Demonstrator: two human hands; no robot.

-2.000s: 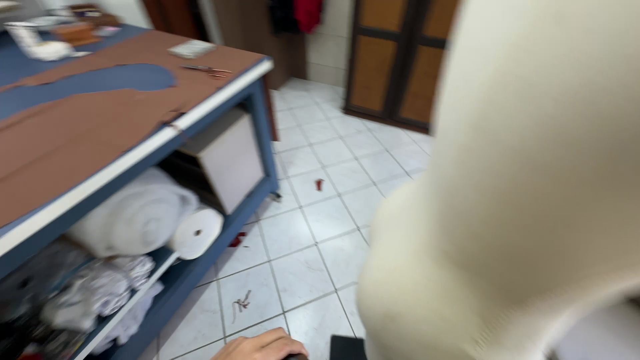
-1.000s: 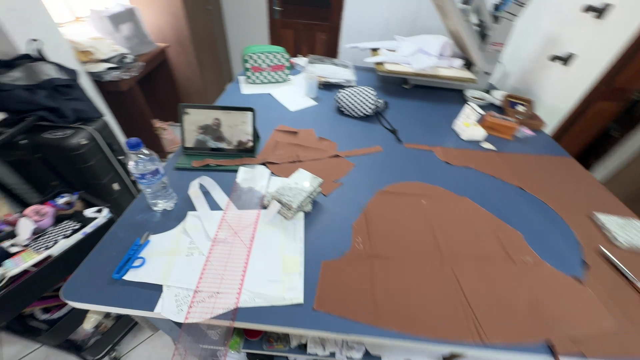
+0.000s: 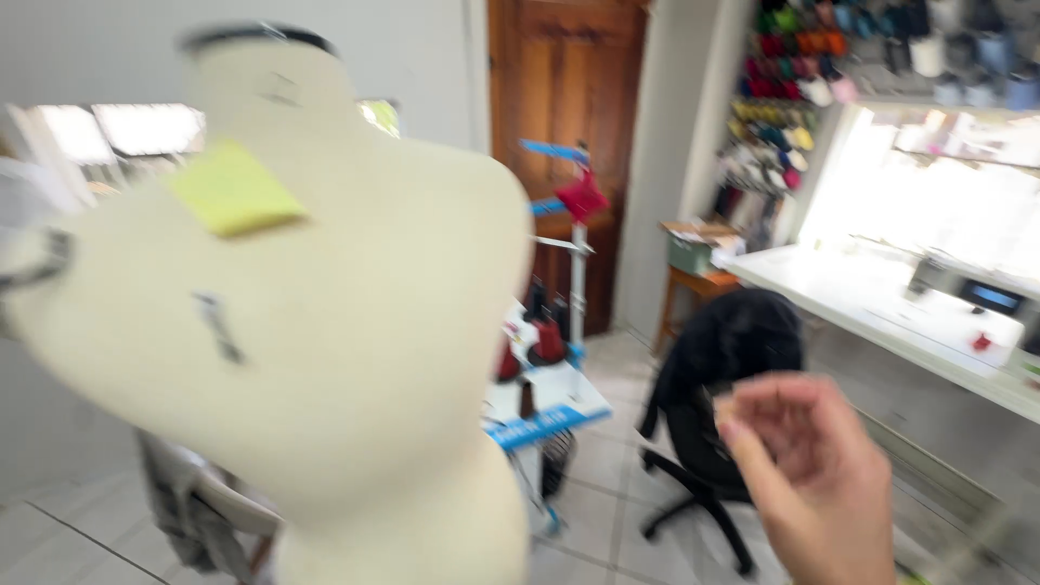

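A cream dress form fills the left and middle of the head view. A yellow paper note lies on its upper chest, and a small blurred metal-and-dark item is on the chest below the note. A black band rings the top of its neck. At the lower right, my right hand is raised apart from the form, thumb and forefinger nearly together. Blur hides whether anything is between the fingertips. My left hand is not in view.
Behind the form stands a blue-edged machine table with a thread stand. A black office chair is right of it, beside a white sewing table. A wooden door and wall-hung thread spools are farther back.
The view has swung from the blue cutting table with brown fabric pieces to the dress form and the sewing machines. My right hand has come into view since one second ago.
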